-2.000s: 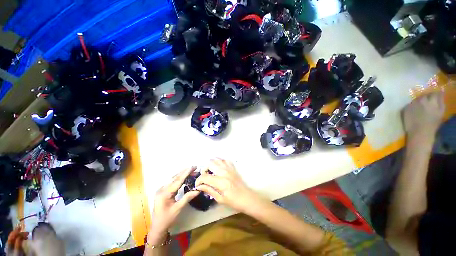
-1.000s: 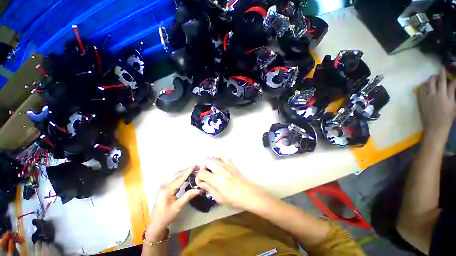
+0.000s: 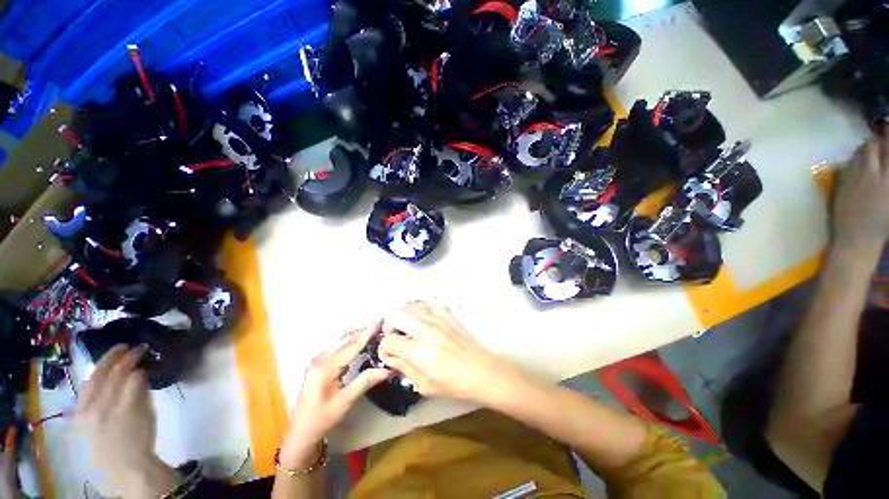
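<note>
A black camera housing (image 3: 398,395) sits low at the bench's front edge, between my hands. My left hand (image 3: 333,382) holds it from the left, thumb and fingers around its rim. My right hand (image 3: 429,349) is over its top and right side, with the fingertips bunched at the opening. The fingers hide most of the housing's inside, and I cannot tell whether a small part is at the fingertips. A housing with a white ring board and red wire (image 3: 407,232) stands just beyond my hands. Another housing with a ring board (image 3: 565,270) lies to the right.
Black housings with shiny modules (image 3: 673,246) pile up at centre and right. More housings with red wires (image 3: 210,304) are heaped left. Blue trays (image 3: 175,44) stand behind. A dark metal fixture (image 3: 770,49) is at the upper right. Other workers' hands (image 3: 117,414) are at both sides; a red stool (image 3: 655,390) is below.
My hands stay on the housing with only slight finger movement. At left, another worker's hand has reached up to the black piece by the pile. The right worker's arm has shifted outward to the right.
</note>
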